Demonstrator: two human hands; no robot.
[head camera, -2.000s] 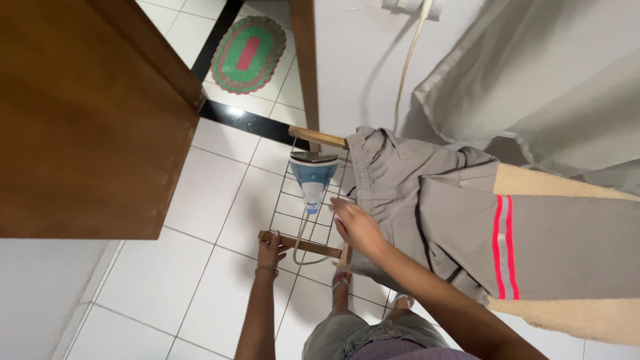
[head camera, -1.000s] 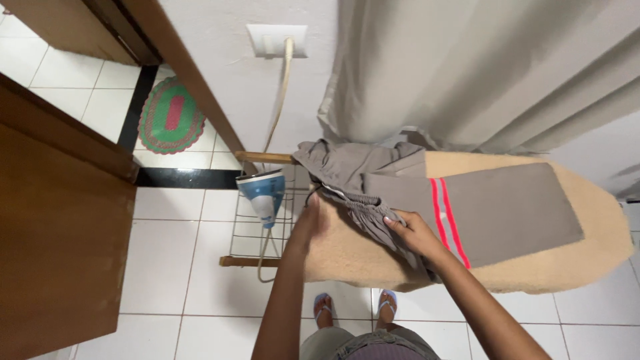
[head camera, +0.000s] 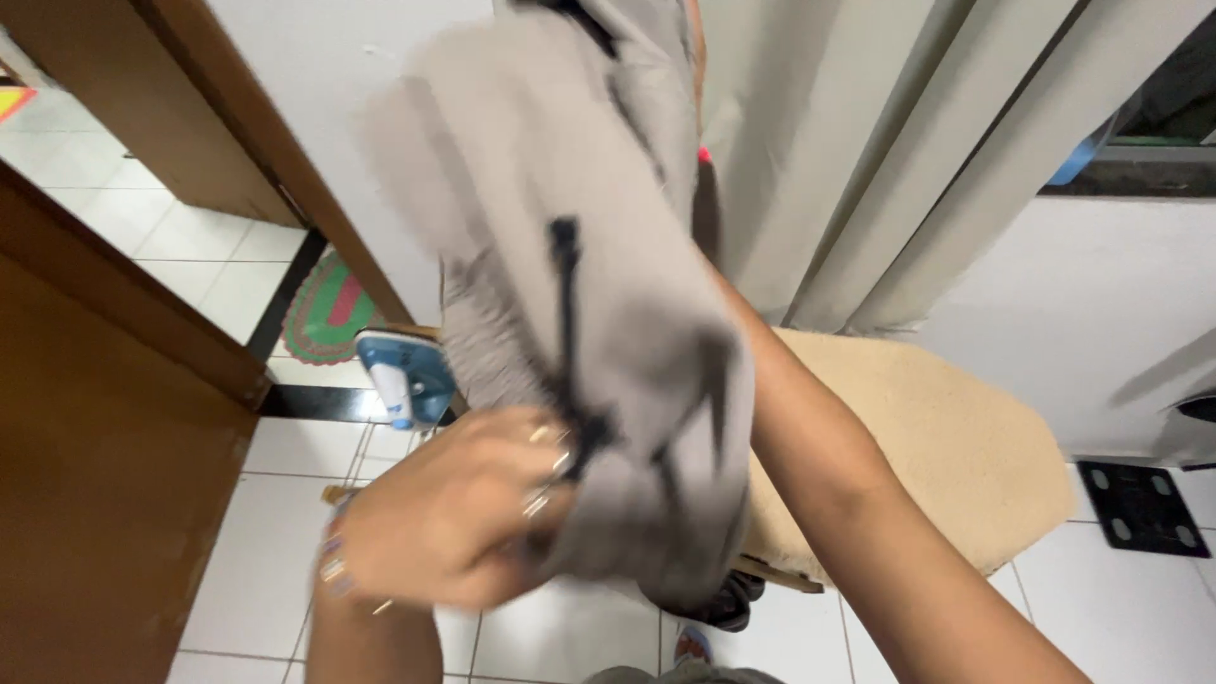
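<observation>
A grey garment (head camera: 608, 285) with dark cord or trim, blurred by motion, is held up over the ironing board (head camera: 912, 427). My left hand (head camera: 465, 503), wearing rings and a bracelet, is closed on its lower left part. My right forearm reaches up behind the cloth, which hides that hand. A blue and white clothes iron (head camera: 408, 375) rests at the board's left end, just left of the garment. Part of a red strip shows at the garment's right edge.
A wooden door (head camera: 104, 456) stands at the left, with a green and pink oval mat (head camera: 332, 309) by the doorway. Light curtains (head camera: 855, 142) hang behind the board. A black scale (head camera: 1145, 508) lies on the tiled floor at right.
The grey garment lay on the board a second ago; now it is lifted off and bunched in the air. My left hand now grips it. The view has shifted.
</observation>
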